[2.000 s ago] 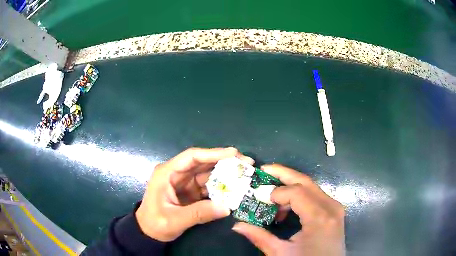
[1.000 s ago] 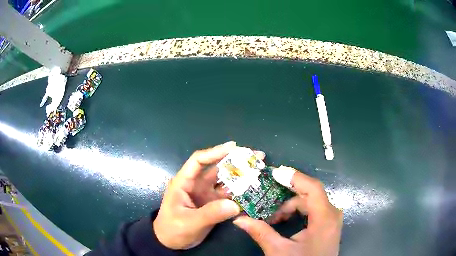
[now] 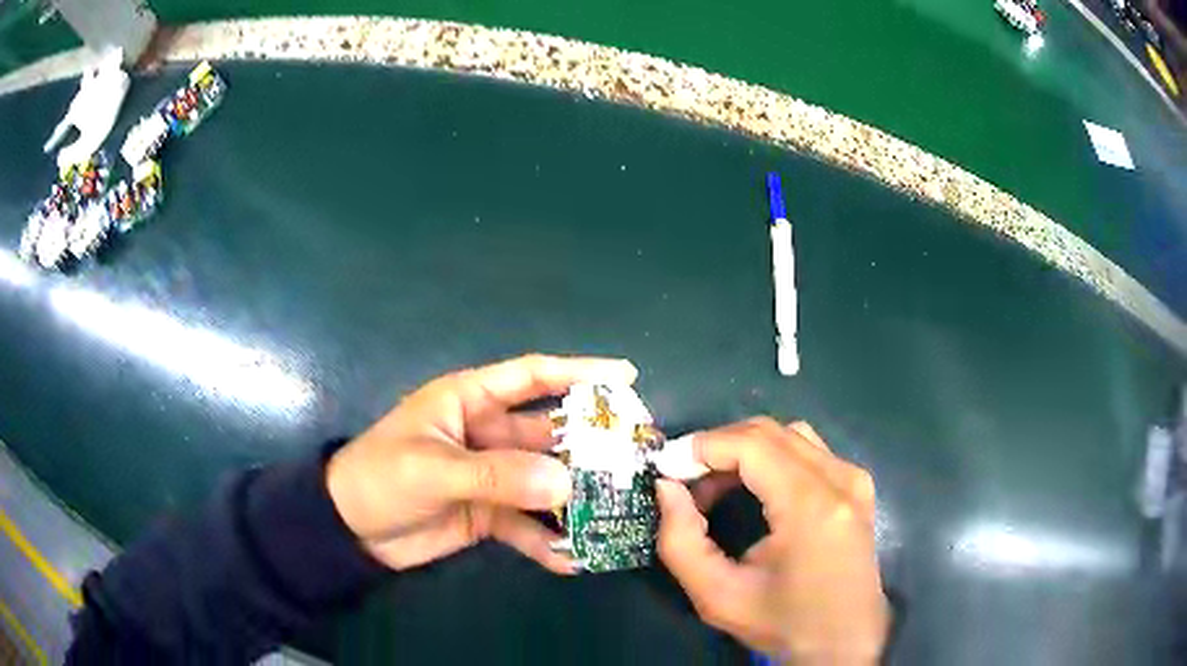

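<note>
A green circuit board (image 3: 609,523) with a white plastic housing (image 3: 596,427) at its upper end is held above the dark green bench. Brass-coloured metal shows inside the housing. My left hand (image 3: 456,466) holds the unit from the left, thumb on its near face and fingers behind. My right hand (image 3: 768,527) touches the unit's right edge with thumb and forefinger where board and housing meet. A white cover (image 3: 681,457) sits on the right forefinger's tip. The far side of the board is hidden.
A white pen with a blue end (image 3: 784,293) lies beyond my right hand. Similar units (image 3: 89,215) and a white glove-like thing (image 3: 91,107) lie at far left. A speckled edge (image 3: 625,72) borders a green belt carrying a white card (image 3: 1109,145) and another unit (image 3: 1019,16).
The unit has turned so the board points down towards me. The right fingertips have come to its right edge. The view has swung right, showing more of the belt.
</note>
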